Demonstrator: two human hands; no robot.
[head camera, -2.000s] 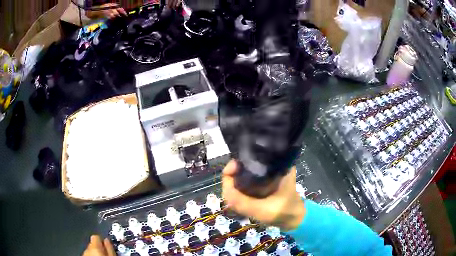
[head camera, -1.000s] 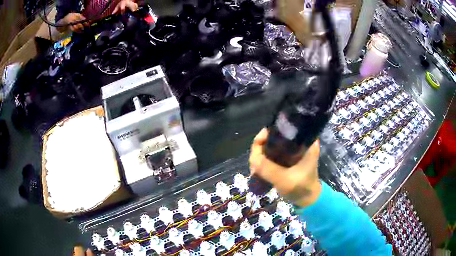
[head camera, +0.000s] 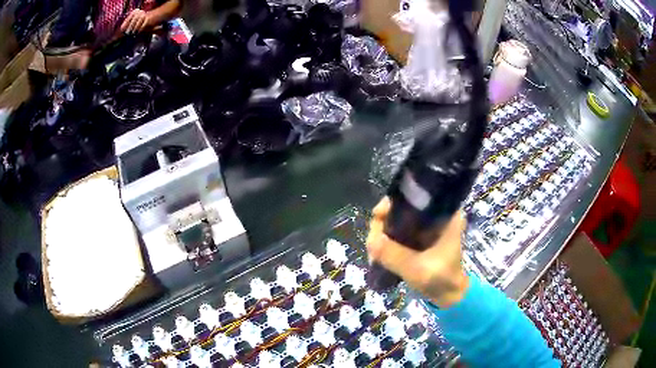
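Note:
My right hand (head camera: 423, 260), in a blue sleeve, is closed around the black electric screwdriver (head camera: 424, 188). Its narrow lower end points down at the right part of the near blister tray (head camera: 172, 303); whether it touches a part cannot be told. The tray holds rows of white eared motor assemblies (head camera: 286, 279) with red, yellow and dark lead wires between them. The white-grey screw feeder (head camera: 172, 188) stands behind the tray at the left. A tan parts box (head camera: 93, 248) filled with white stands left of the feeder. My left hand is not clearly visible.
Filled trays (head camera: 529, 180) lie at the right. A carton with more assemblies (head camera: 568, 316) is at lower right, near a red object (head camera: 613, 205). Dark housings, plastic bags (head camera: 316, 115) and a pink-white bottle (head camera: 508, 70) are behind. Another person's hand (head camera: 147, 18) shows at upper left.
The camera view has swung right, so feeder, box and trays appear further left. My right hand with the screwdriver has moved right along the near tray. My left hand's fingers have left the lower-left view.

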